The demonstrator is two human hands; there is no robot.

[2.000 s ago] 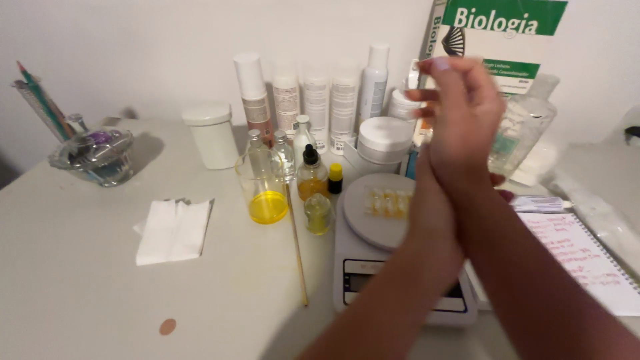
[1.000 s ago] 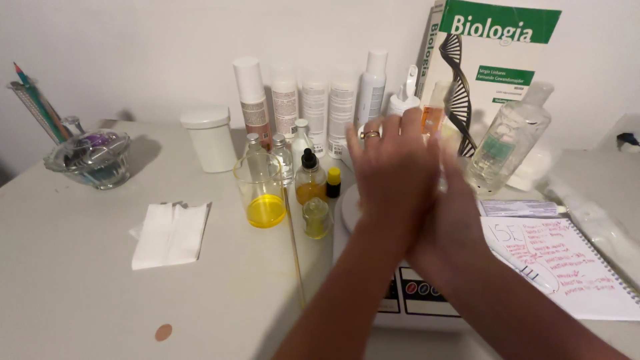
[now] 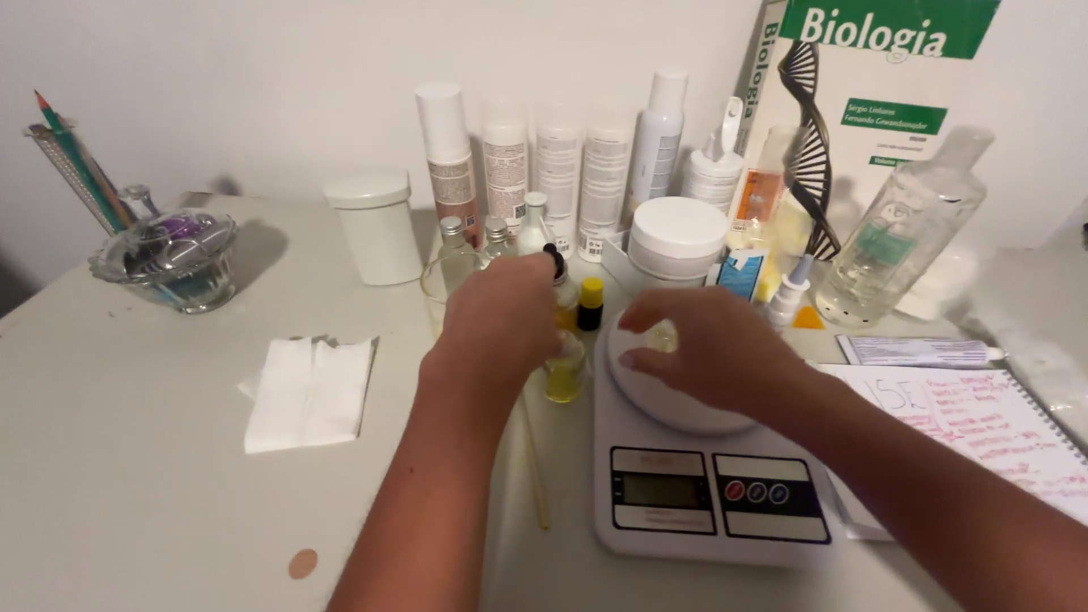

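Observation:
My left hand [image 3: 497, 319] is over the small bottles, its fingers near the black cap of a dropper bottle [image 3: 563, 297] and just above a small glass vessel of yellow liquid [image 3: 563, 378]; whether it grips either is hidden. My right hand [image 3: 710, 336] reaches over the round plate of a white digital kitchen scale [image 3: 671, 501], thumb and fingers apart around a small clear item [image 3: 661, 337], mostly covered. A small black bottle with a yellow cap [image 3: 590, 304] stands between the hands. A thin wooden stick [image 3: 535, 467] lies left of the scale. The beaker behind my left hand is largely hidden.
White cosmetic bottles [image 3: 557, 170], a white jar [image 3: 371, 225] and a lidded tub [image 3: 677, 238] stand behind. A clear bottle [image 3: 901, 229] leans near a biology book [image 3: 884, 76]. A spiral notebook [image 3: 977, 425] lies right, folded white tissue [image 3: 310, 395] and a glass bowl [image 3: 174, 259] left.
My hands were together above the scale and have moved apart. The left is now over the small bottles, the right lower over the scale plate.

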